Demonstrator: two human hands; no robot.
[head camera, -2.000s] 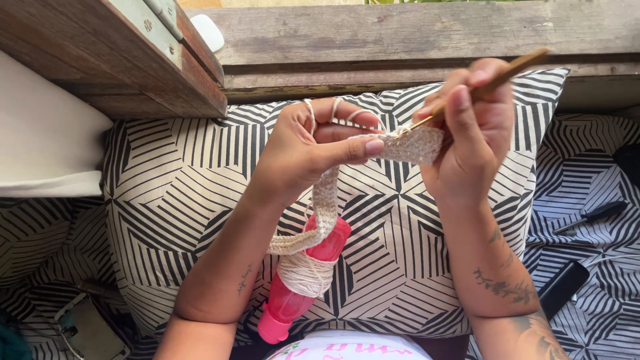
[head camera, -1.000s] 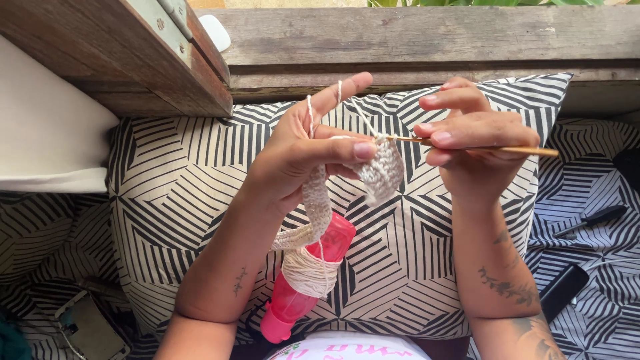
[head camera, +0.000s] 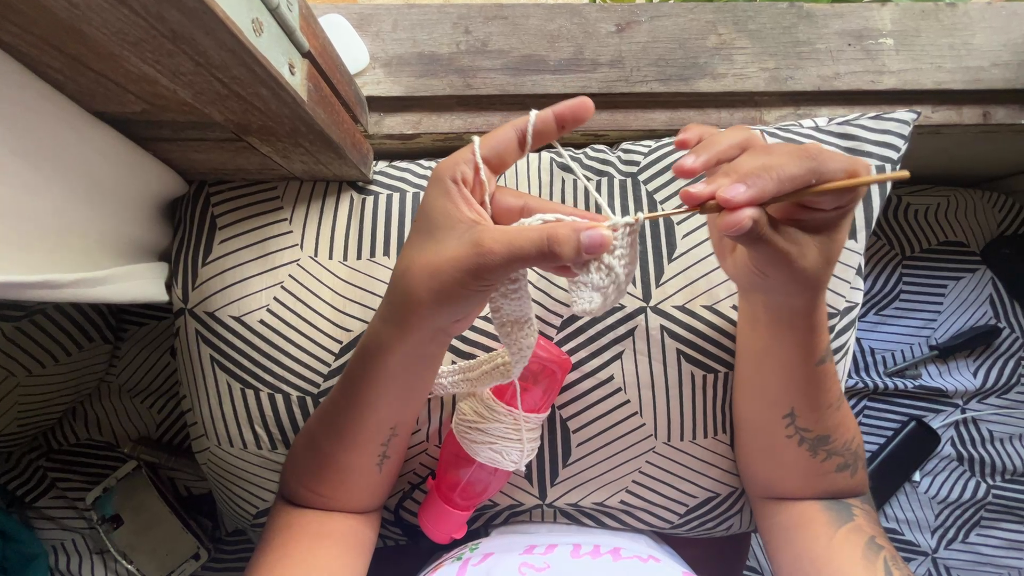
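Observation:
My left hand (head camera: 496, 232) pinches a cream crocheted strip (head camera: 606, 276) between thumb and fingers, with its index finger raised and cream yarn (head camera: 582, 178) looped around it. In my right hand (head camera: 780, 204) is a crochet hook with a wooden handle (head camera: 840, 184); its metal tip meets the stitches at the strip's upper edge. The strip hangs down behind my left hand and curves toward my left forearm. Below it, a pink plastic bottle (head camera: 480, 448) wound with cream yarn (head camera: 500, 428) lies on a black-and-white patterned pillow (head camera: 656, 384).
A wooden ledge (head camera: 680, 48) runs behind the pillow, and a wooden frame with a hinge (head camera: 240, 88) stands at upper left. On the patterned cloth to the right lie a black-handled tool (head camera: 960, 342) and a black device (head camera: 904, 460). A rectangular device (head camera: 144, 520) lies at lower left.
Two seconds ago the hook pointed steeply up to the right; now it lies nearly level. My left index finger has risen, and the strip's worked end hangs down instead of stretching toward my right hand.

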